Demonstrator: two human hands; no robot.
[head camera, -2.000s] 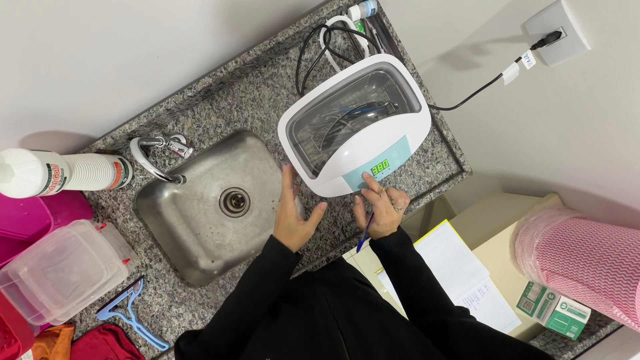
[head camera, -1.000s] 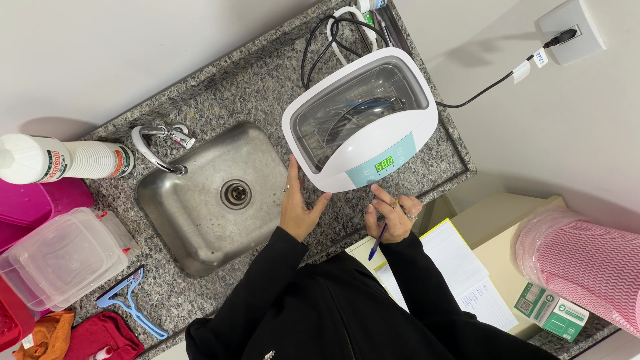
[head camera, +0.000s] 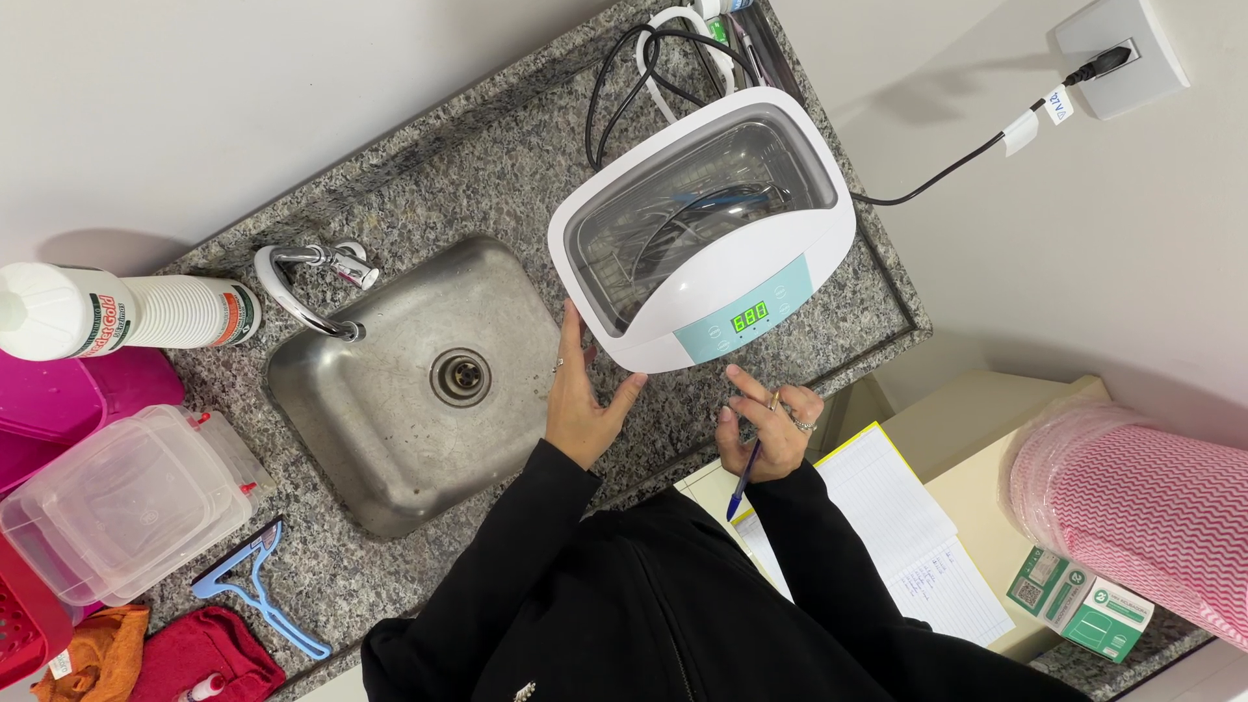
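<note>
A white ultrasonic cleaner (head camera: 673, 283) with a clear lid window and a lit green display stands on the granite counter right of the sink. Through its window show a wire basket and dark and blue items, too unclear to name. My left hand (head camera: 588, 395) rests at the cleaner's lower left corner, thumb and fingers spread, holding nothing else. Just below the control panel is my right hand (head camera: 770, 424), with a blue pen (head camera: 745, 478) held in its curled fingers, tip pointing down. Its extended index finger is close to the cleaner's front edge.
A steel sink (head camera: 390, 458) with a chrome faucet (head camera: 292, 283) lies left. Further left are a white bottle (head camera: 58, 312), clear plastic boxes (head camera: 136, 507), cloths (head camera: 210, 653) and a blue squeegee (head camera: 255, 585). An open notebook (head camera: 892, 497), a small box (head camera: 1077, 604) and a pink-patterned roll (head camera: 1150, 517) lie right.
Two seconds ago my right index finger was on the cleaner's panel; it has moved down off it. The display reading has changed. My left hand stays at the cleaner's corner.
</note>
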